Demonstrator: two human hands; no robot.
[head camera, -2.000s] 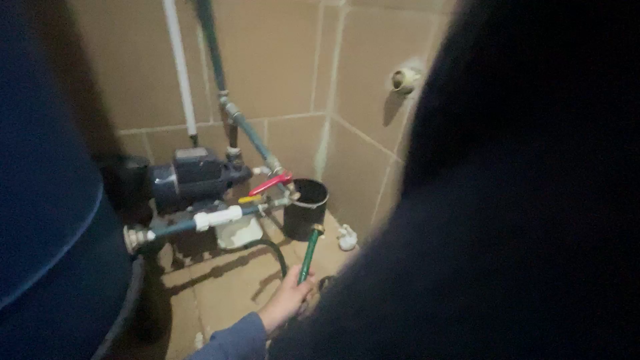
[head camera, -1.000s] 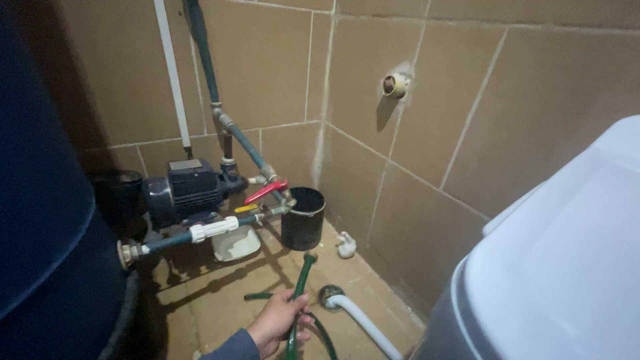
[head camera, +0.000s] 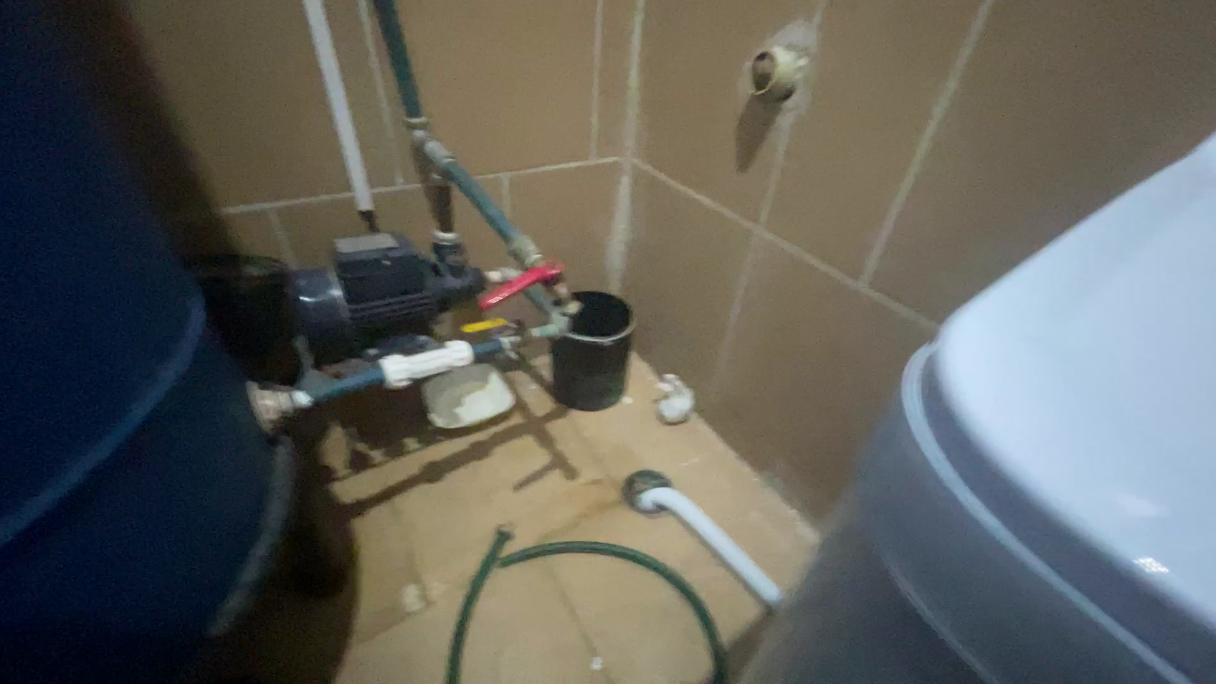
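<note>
Neither of my hands shows in the head view now. A green hose (head camera: 622, 548) lies curved on the tiled floor, its two visible ends close together and the rest cut off by the lower edge. Behind it, an electric water pump (head camera: 380, 290) stands near the back wall, joined to green pipes. On the piping are a valve's red lever (head camera: 522, 285) and a smaller yellow lever (head camera: 485, 325). A white pipe union (head camera: 427, 364) sits on the pipe that runs to the blue tank (head camera: 104, 408). Beside the valves stands a black bucket (head camera: 591, 370).
At the right is a grey and white appliance (head camera: 1007, 494). A white drain hose (head camera: 717, 541) runs into a floor drain (head camera: 647, 490). A small white fitting (head camera: 675, 399) lies by the wall, a shallow white tray (head camera: 469, 395) under the piping. A pipe stub (head camera: 777, 73) projects from the wall.
The hand that held the green hose in both earlier frames is out of view. The hose now lies on the floor. The dark shape that covered the right side two seconds ago is gone.
</note>
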